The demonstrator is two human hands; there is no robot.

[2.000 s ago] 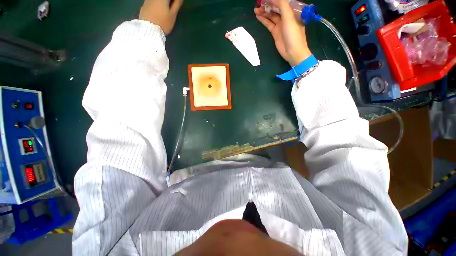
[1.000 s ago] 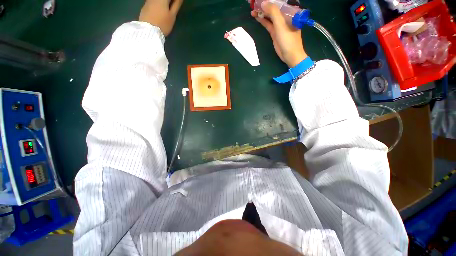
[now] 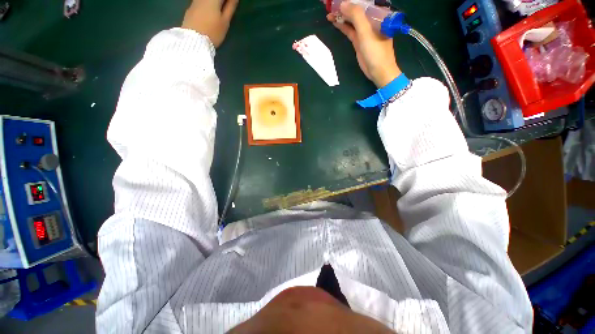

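My right hand (image 3: 370, 45), with a blue wrist strap (image 3: 385, 92), holds the glue syringe (image 3: 370, 14) near the top edge. The syringe is clear with pink-red contents and a bright blue cap joined to a clear air hose (image 3: 438, 57). Its tip end is cut off or hidden at the frame's top. My left hand (image 3: 210, 19) is at the top edge, its fingers cut off, so what it holds cannot be seen. A square plate (image 3: 261, 129) with a red-brown border lies flat on the bench. A white cloth or paper (image 3: 319, 60) with red stains lies beyond it.
A blue-grey dispenser (image 3: 486, 72) and a red bin (image 3: 562, 98) with clear bags stand at the right. A blue and white machine (image 3: 49, 196) is at the left. A thin cable (image 3: 239, 156) runs beside the plate. A small part (image 3: 71, 7) lies at the far left.
My right hand and the syringe have shifted slightly left since the oldest frame and the grip has changed. The small part at the far left has moved right. My left hand has hardly moved.
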